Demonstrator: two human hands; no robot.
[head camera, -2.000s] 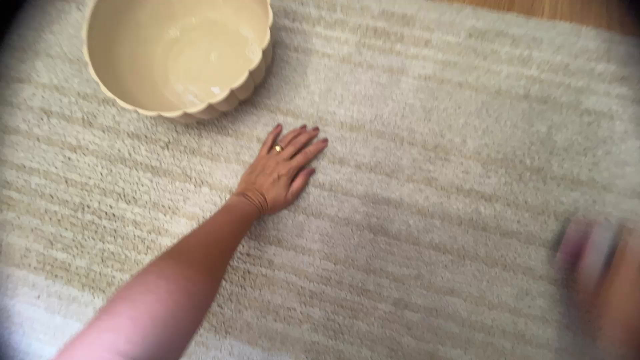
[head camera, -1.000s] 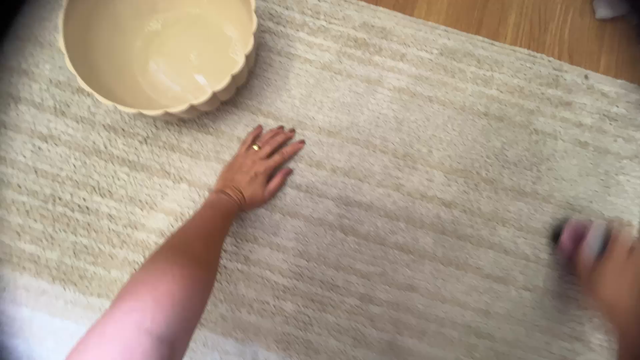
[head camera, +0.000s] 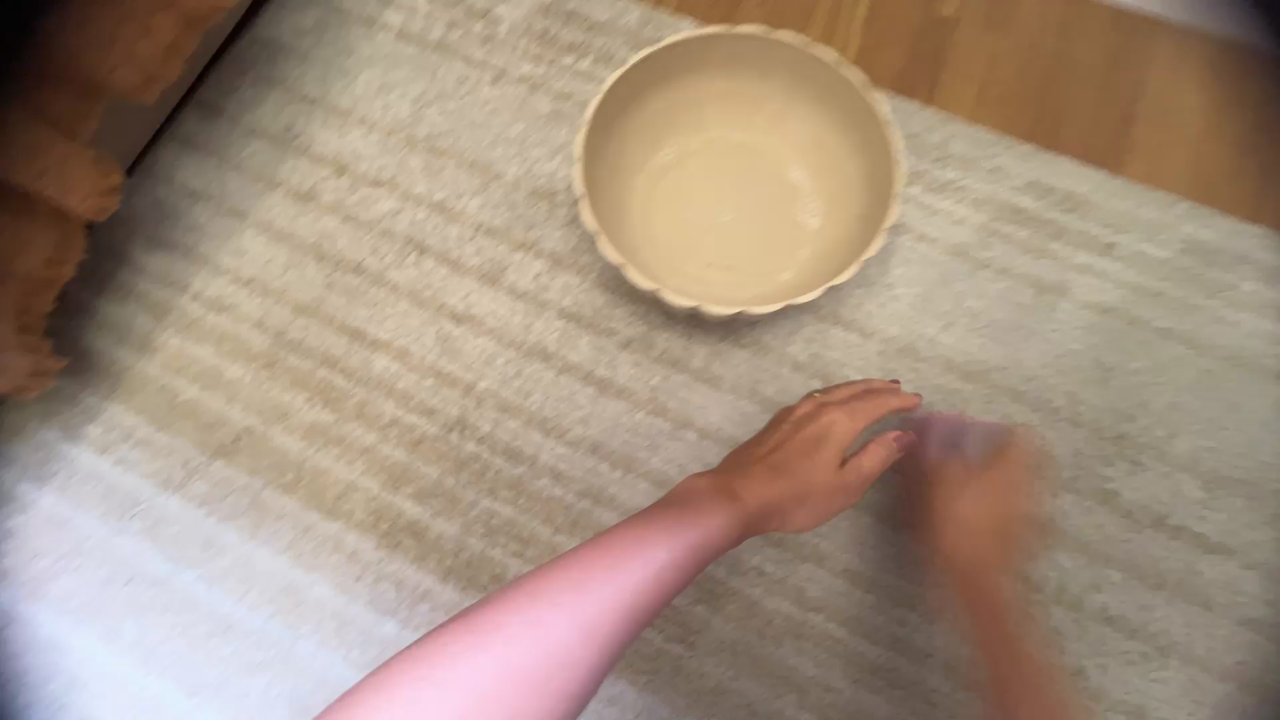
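Note:
My left hand (head camera: 825, 455), with a ring on one finger, is low over the striped rug (head camera: 400, 330), its thumb and fingers apart and pointing at a blurred pinkish-purple object (head camera: 955, 437). That object is at the fingertips of my right hand (head camera: 985, 490), which is strongly blurred by motion. What the object is cannot be told, nor whether my left fingers touch it. Beyond both hands a large cream bowl (head camera: 740, 210) with a scalloped rim stands on the rug. Only a few shiny spots show inside it.
Wooden floor (head camera: 1050, 90) runs along the rug's far edge at the upper right. At the left edge is a brown piece of furniture or cloth with a wavy outline (head camera: 50, 190), too blurred to name. A pale patch lies across the rug at the lower left.
My two hands, far apart on the rug earlier, are now close together, with the pinkish object between them. The view has swung left, so the bowl sits nearer the middle.

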